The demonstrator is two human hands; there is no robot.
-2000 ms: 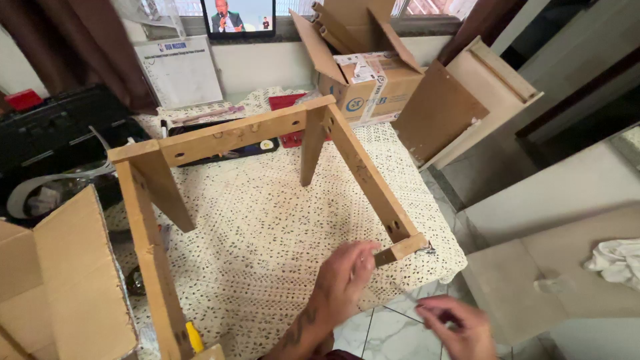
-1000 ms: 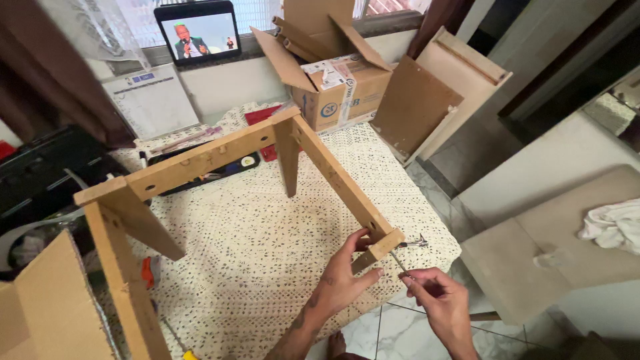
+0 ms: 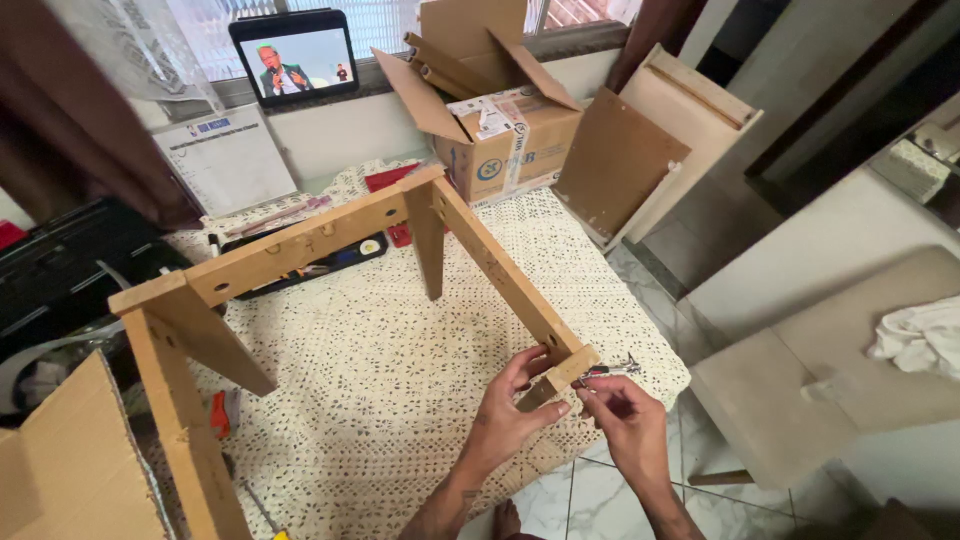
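Observation:
A wooden frame [image 3: 300,238] with tapered legs stands on a table with a crocheted tablecloth [image 3: 360,360]. My left hand [image 3: 510,412] grips the frame's near right corner leg [image 3: 559,379], fingers behind it and thumb in front. On the outer side of that leg, my right hand [image 3: 619,409] pinches a small thin metal piece, too small to name, against the wood. Just beyond those fingertips lies a metal tool [image 3: 619,367], partly hidden. At the lower left, a screwdriver [image 3: 262,510] with a yellow handle and an orange-red object [image 3: 220,414] lie beside the frame.
Behind the frame are a black tray of tools [image 3: 337,261], an open cardboard box [image 3: 502,150], a whiteboard [image 3: 229,161] and a tablet [image 3: 296,56]. Wooden panels [image 3: 622,165] lean at the back right. A black case [image 3: 67,262] and a cardboard flap [image 3: 75,457] occupy the left. A beige chair [image 3: 825,375] stands at right.
My left hand has closed around the corner leg. My right hand, away from the frame two seconds ago, has come to the leg's outer side with the thin metal piece.

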